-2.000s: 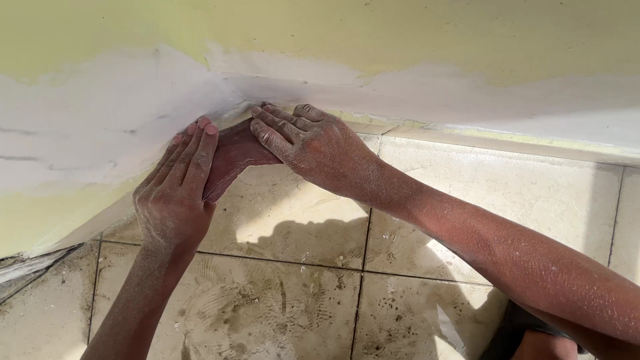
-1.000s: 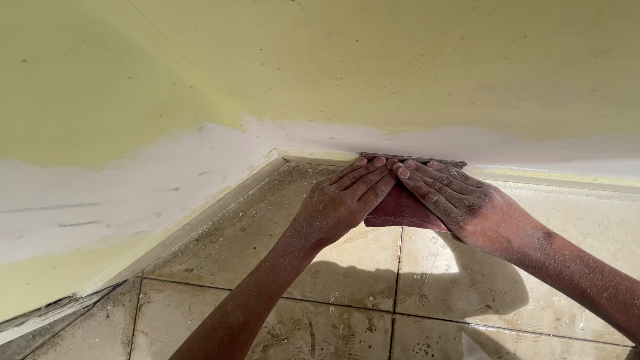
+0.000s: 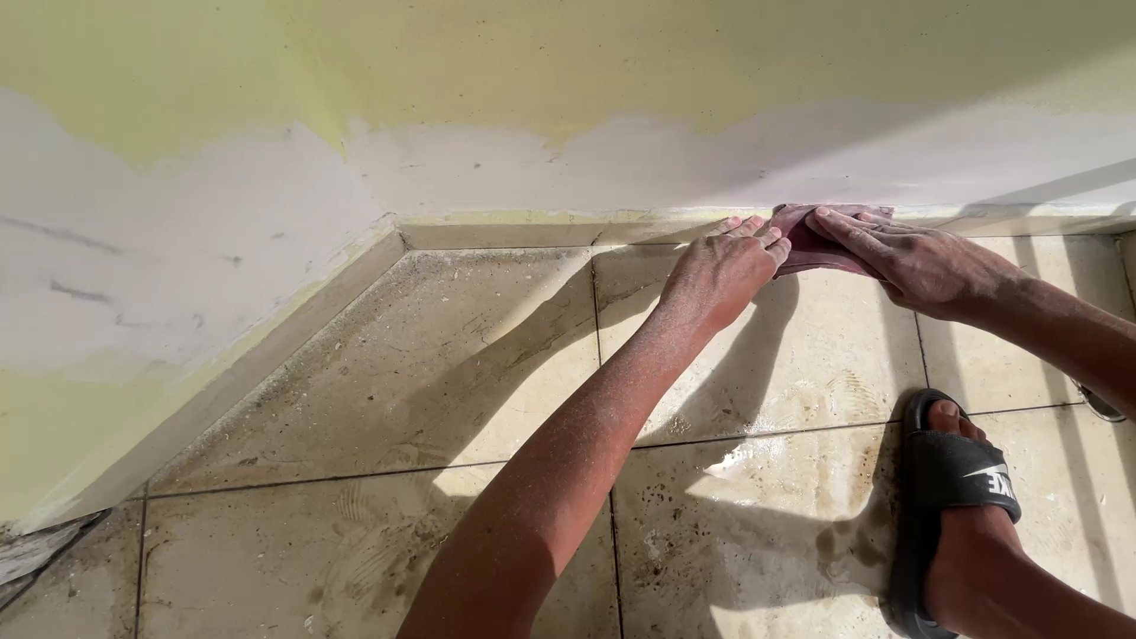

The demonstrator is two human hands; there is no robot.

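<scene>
A dark reddish sheet of sandpaper (image 3: 821, 250) lies bent against the foot of the right-hand wall, over the top edge of the tile skirting (image 3: 497, 234). My right hand (image 3: 923, 262) presses on its right part with the fingers stretched to the left. At the sheet's left edge is my left hand (image 3: 728, 266), fingertips touching or just beside it; whether they grip it is hidden. White dust coats both hands. Above the skirting, the wall (image 3: 568, 169) shows a whitish patched band below yellow-green paint.
Stained beige floor tiles (image 3: 373, 532) run along both walls, which meet in a corner at the left. A foot in a black slide sandal (image 3: 963, 479) stands at the lower right. A round metal rim (image 3: 1100, 404) shows beyond my right forearm.
Both hands and the sandpaper have moved right along the wall, away from the corner. My hands, together on the sheet one second ago, are now farther apart.
</scene>
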